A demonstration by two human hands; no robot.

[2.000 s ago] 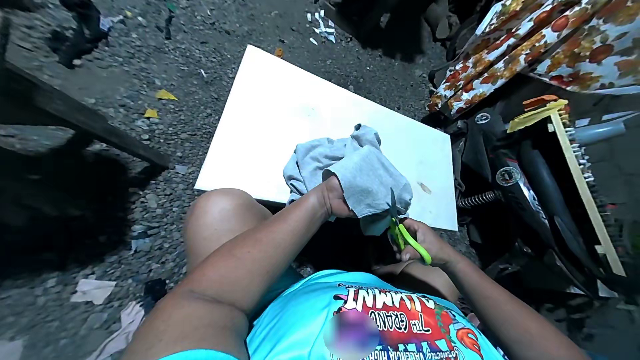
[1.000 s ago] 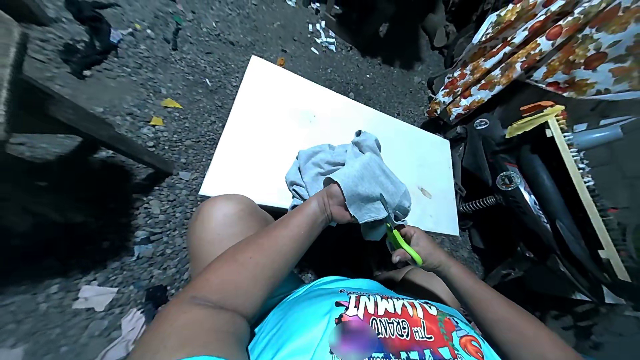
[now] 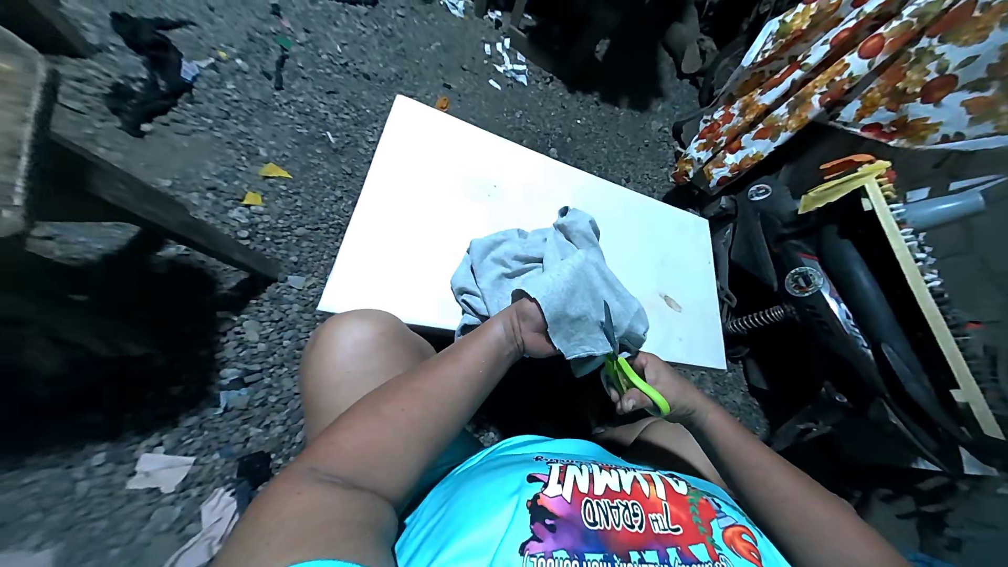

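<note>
A crumpled piece of grey cloth (image 3: 579, 295) lies partly on a white board (image 3: 441, 189) in front of my knees. My left hand (image 3: 534, 329) holds the cloth at its near side, with part of the fingers hidden under it. In my right hand (image 3: 650, 386) are scissors with lime-green handles (image 3: 644, 387). One dark blade points up over the cloth's near right edge; whether the blades are apart is hard to tell.
A motorcycle (image 3: 835, 291) stands close on the right, below a floral cloth (image 3: 874, 71). A wooden bench (image 3: 157, 209) is at the left. Fabric scraps (image 3: 161, 471) lie on the gravel ground.
The scissors' blades stand at a somewhat different angle against the cloth. Both hands keep their hold in about the same place.
</note>
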